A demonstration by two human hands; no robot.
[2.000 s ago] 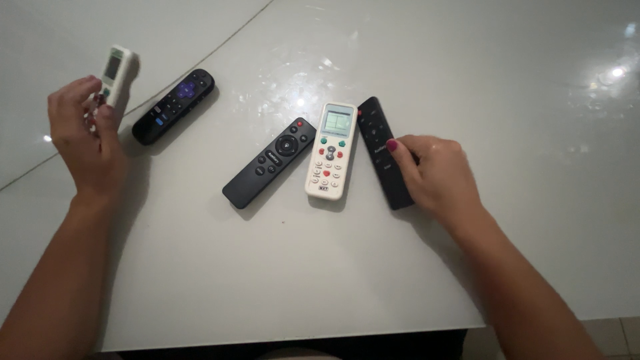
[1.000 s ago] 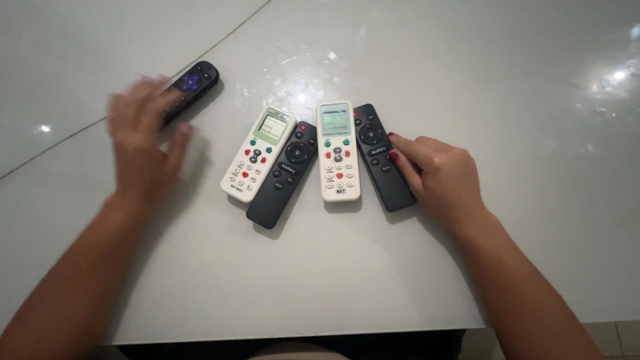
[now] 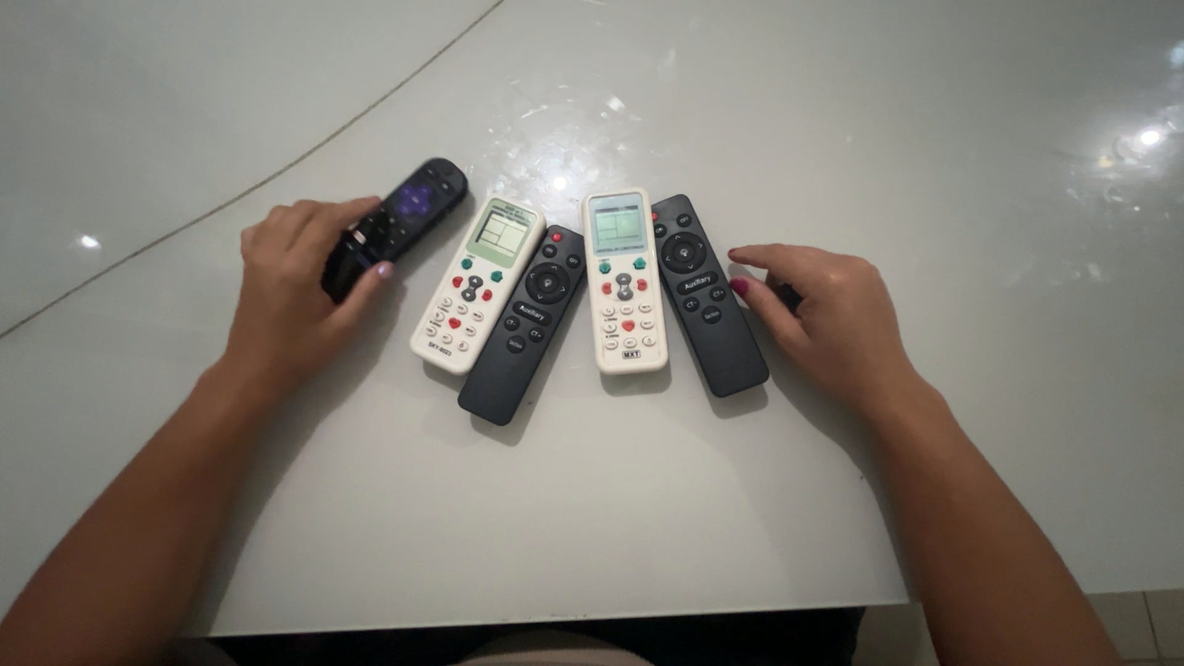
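Note:
My left hand (image 3: 301, 287) grips the lower end of a black remote control with a purple direction pad (image 3: 414, 202). Just right of it, a white remote with a greenish screen (image 3: 476, 287) lies tilted against a dark grey remote (image 3: 524, 324). A second white remote (image 3: 626, 282) lies nearly upright in view, its top beside another dark grey remote (image 3: 710, 296) that slants down to the right. My right hand (image 3: 814, 314) rests just right of that last remote, thumb and forefinger apart, with nothing seen held.
The remotes lie on a glossy white table (image 3: 666, 518) that reflects lights. A thin dark seam (image 3: 268, 182) crosses its upper left. The table's near edge runs along the bottom, with floor tiles (image 3: 1124, 624) at the lower right.
The white remote with the greenish screen, in my left hand two seconds ago, lies beside the left dark grey one. My left hand has taken hold of the black remote. My right hand has let go of its remote.

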